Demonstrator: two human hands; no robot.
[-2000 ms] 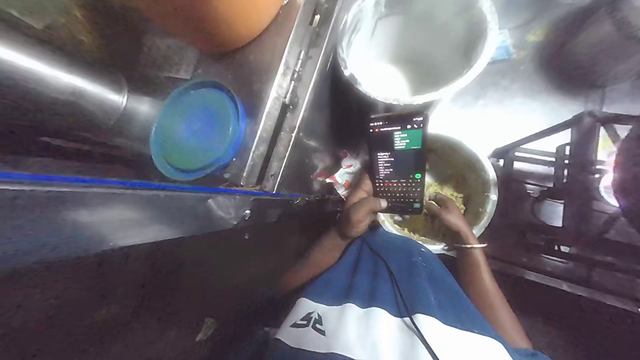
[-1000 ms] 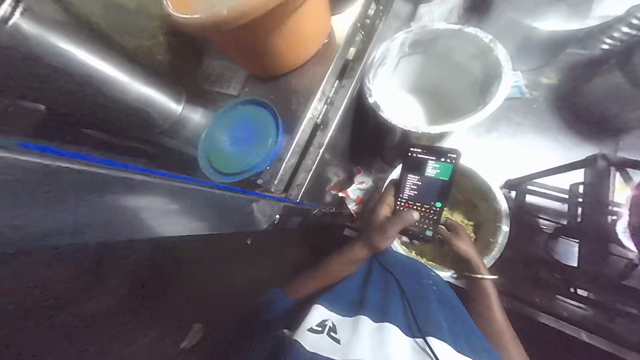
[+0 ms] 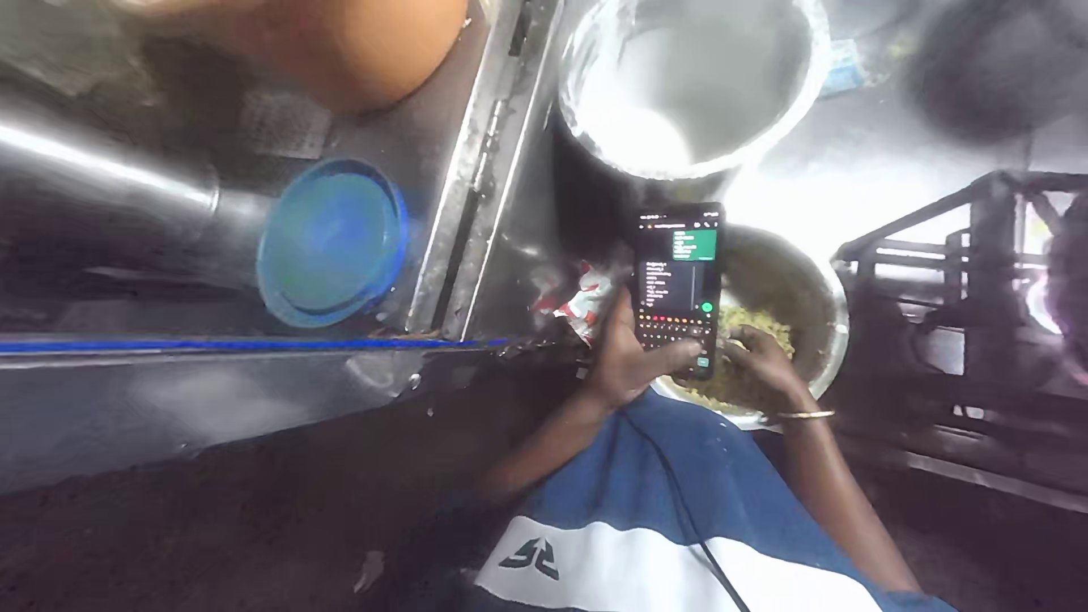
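Observation:
My left hand holds a dark smartphone upright, its thumb lying over the lower screen. The lit screen shows a chat and an on-screen keyboard. Behind the phone stands a round metal bowl with yellowish, crumbly food in it. My right hand, with a gold-coloured bangle at the wrist, is over the bowl just right of the phone. Its fingers are bent near the food; whether they hold or touch any of it I cannot tell.
A large whitish pot stands beyond the phone. To the left are a blue round lid or tub, an orange container and a metal cylinder. A crumpled red-and-white packet lies beside my left hand. A dark metal frame stands right.
The view has shifted somewhat. The phone stays in my left hand, and my right hand stays beside it over the bowl.

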